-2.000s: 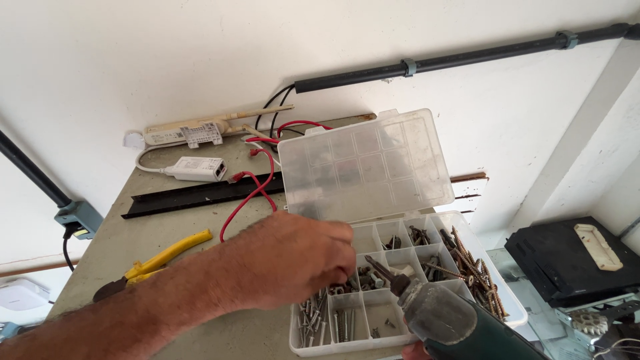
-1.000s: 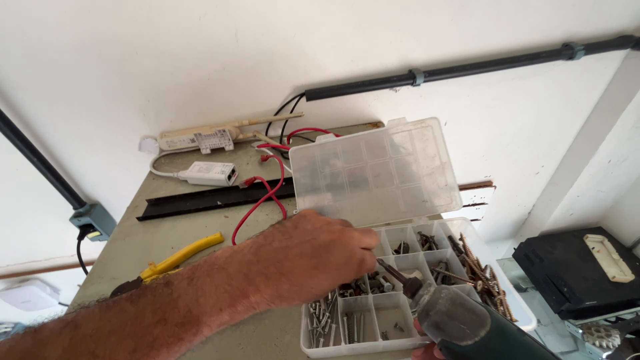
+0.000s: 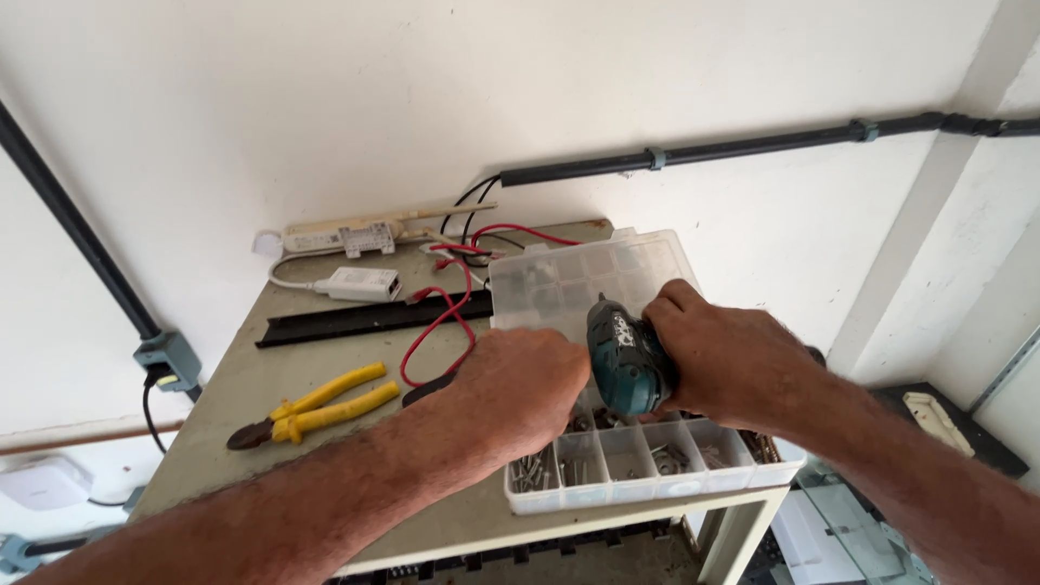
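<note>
My right hand [image 3: 715,357] grips a teal and black power driver [image 3: 630,357] whose bit points up and away, over the plastic organizer box. My left hand [image 3: 524,386] is closed, knuckles up, over the box's left side; whether it holds something small cannot be told. The clear organizer box [image 3: 642,491] has its translucent lid [image 3: 593,272] raised at the back. Screws [image 3: 532,471], washers and other small hardware lie in its compartments. A dark object [image 3: 426,390] shows just behind my left wrist. Left of my left hand lie yellow-handled diagonal cutters [image 3: 317,410].
On the table [image 3: 219,390] lie a black channel strip [image 3: 357,321], a red network cable [image 3: 406,349], a white adapter [image 3: 361,284] and a cream device with antennas [image 3: 337,236]. Black conduit [image 3: 715,150] runs along the wall. A black case [image 3: 951,431] stands lower right.
My left hand has drawn back from the compartments to the box's left side. The driver has moved up and turned so its bit points away, and my right hand has come into fuller view.
</note>
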